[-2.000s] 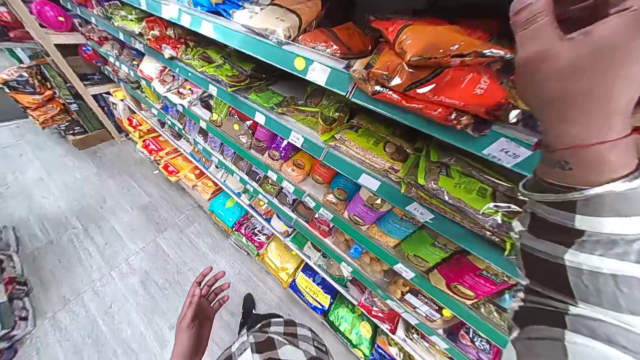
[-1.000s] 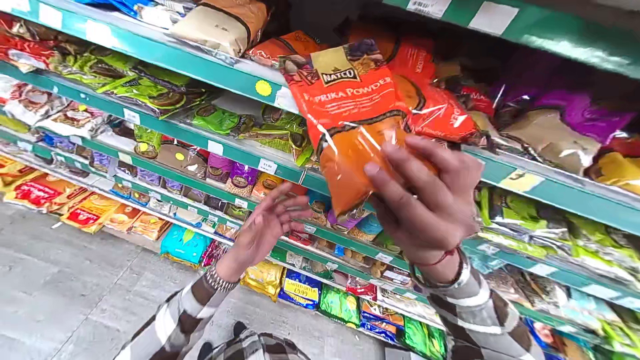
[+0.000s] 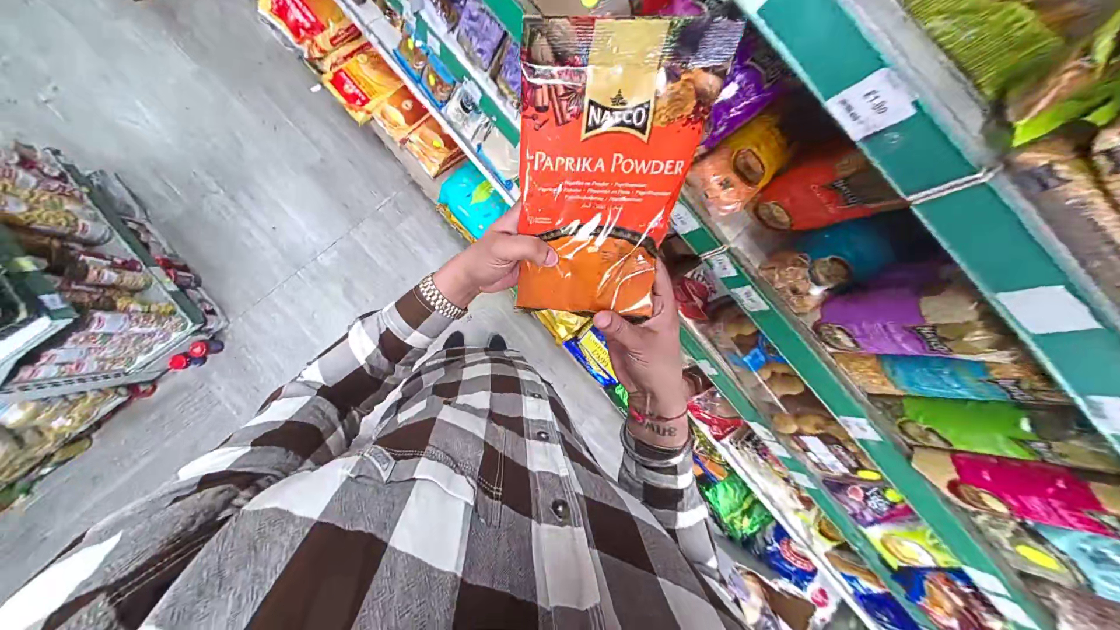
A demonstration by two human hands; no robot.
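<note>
A red and orange plastic bag of Natco paprika powder (image 3: 604,201) is held upright in front of me, its printed front toward the camera. My left hand (image 3: 499,261) grips the bag's lower left edge, thumb on the front. At the lower right corner, my right hand (image 3: 646,337) holds it, with the thumb near the bottom edge and the fingers hidden behind. Orange powder shows through the clear lower part of the bag.
Green-edged shelves (image 3: 945,157) with bagged foods run diagonally along the right. Yellow and red packs (image 3: 363,79) lie on the low shelf beyond. Another display rack (image 3: 105,306) with packed goods stands at the left, across the grey floor (image 3: 262,192).
The paprika bag was in my right hand alone, tilted before the shelf; now both hands hold it upright. Two seconds ago my right hand was at the upper shelf. The view has turned downward.
</note>
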